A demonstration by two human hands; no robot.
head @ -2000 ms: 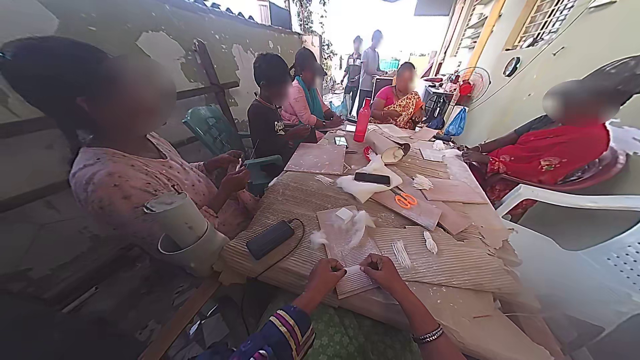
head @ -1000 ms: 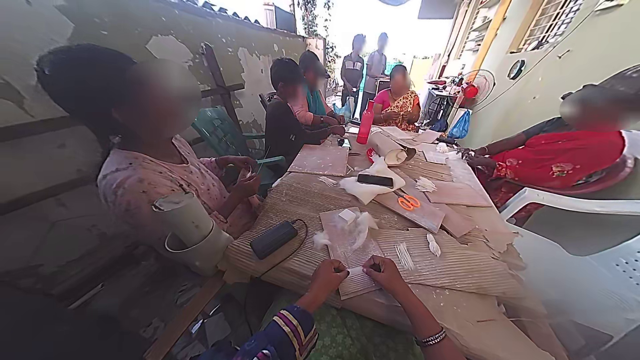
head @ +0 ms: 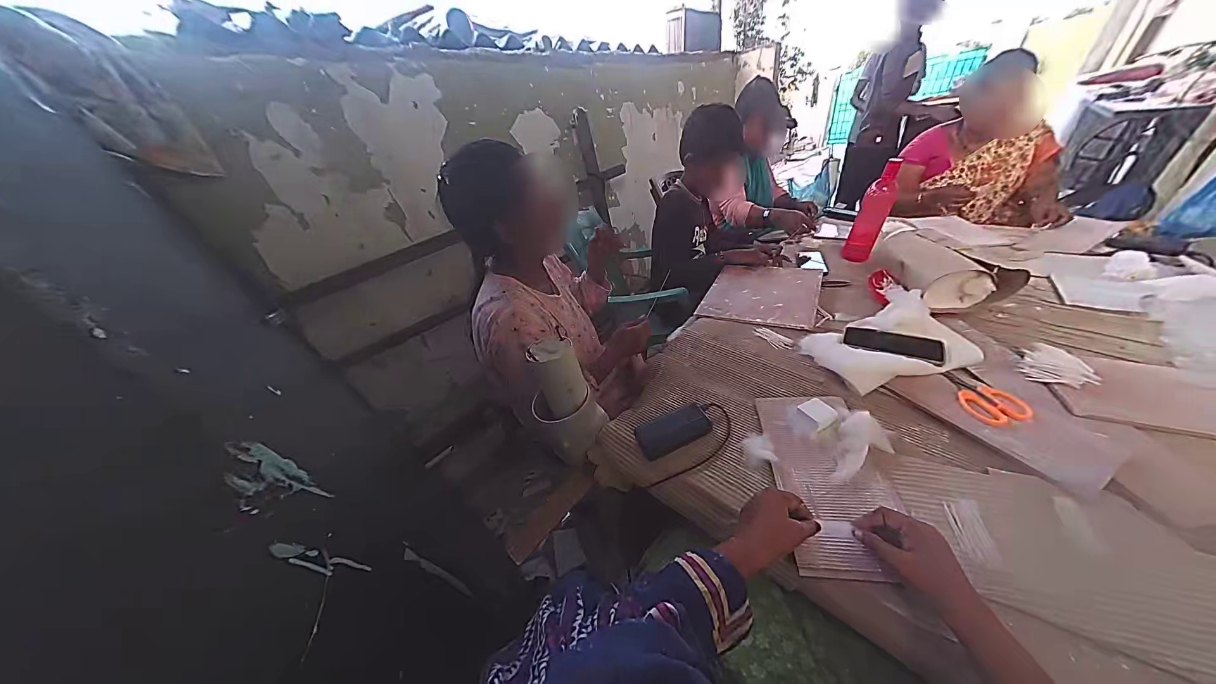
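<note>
My left hand (head: pixel 774 527) and my right hand (head: pixel 907 549) pinch the two ends of a small white strip of cotton (head: pixel 836 530), stretched between their fingertips. Both hands are over a ridged board (head: pixel 831 475) near the table's edge. On the board's far part lie a small white block (head: pixel 816 414) and loose tufts of white cotton (head: pixel 860 442). To the right of my right hand lie several thin white wicks (head: pixel 969 527).
A black power bank (head: pixel 674 432) with a cable lies left of the board. Orange-handled scissors (head: pixel 994 405), a phone (head: pixel 894 345) on white cotton, a red bottle (head: pixel 872 211) and a rolled sheet (head: pixel 940 275) lie or stand beyond. Several people sit around the corrugated table cover (head: pixel 731 366).
The view has swung to the left. The person at the left has raised one hand. My hands keep hold of the white strip over the board.
</note>
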